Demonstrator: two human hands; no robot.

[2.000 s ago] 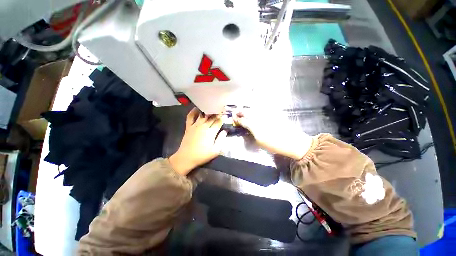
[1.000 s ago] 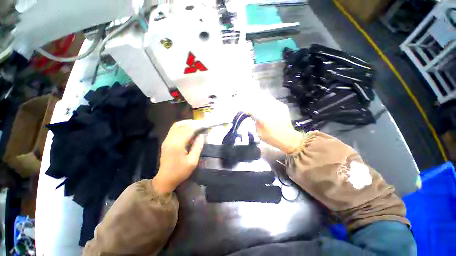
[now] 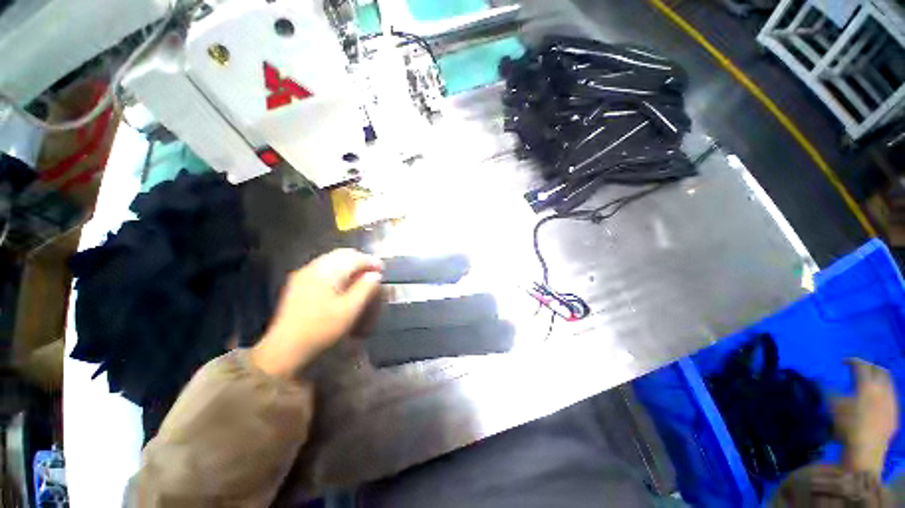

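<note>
My left hand [image 3: 323, 303] is on the dark table with thumb and fingertips at the left end of a short black fabric strip [image 3: 427, 268]; the fingers seem to pinch it. Two more black strips [image 3: 442, 328] lie side by side in front of it. My right hand [image 3: 869, 412] is blurred, over the blue bin [image 3: 701, 397] at the lower right, beside black pieces [image 3: 769, 397] in the bin. Whether it holds anything cannot be told. The white sewing machine head [image 3: 248, 74] stands above the strips, with a yellow plate [image 3: 347, 208] under it.
A heap of black cut pieces [image 3: 164, 283] lies at the left. A bundle of black zippered pieces [image 3: 595, 124] lies at the back right, with a black cord trailing towards small red snips [image 3: 566, 303]. The table edge [image 3: 774, 213] borders the blue bin. A white rack [image 3: 843, 69] stands beyond.
My right hand has moved from the needle area out to the blue bin. The looped piece with a pale line is gone from between my hands. The view has shifted right, showing the snips and bin.
</note>
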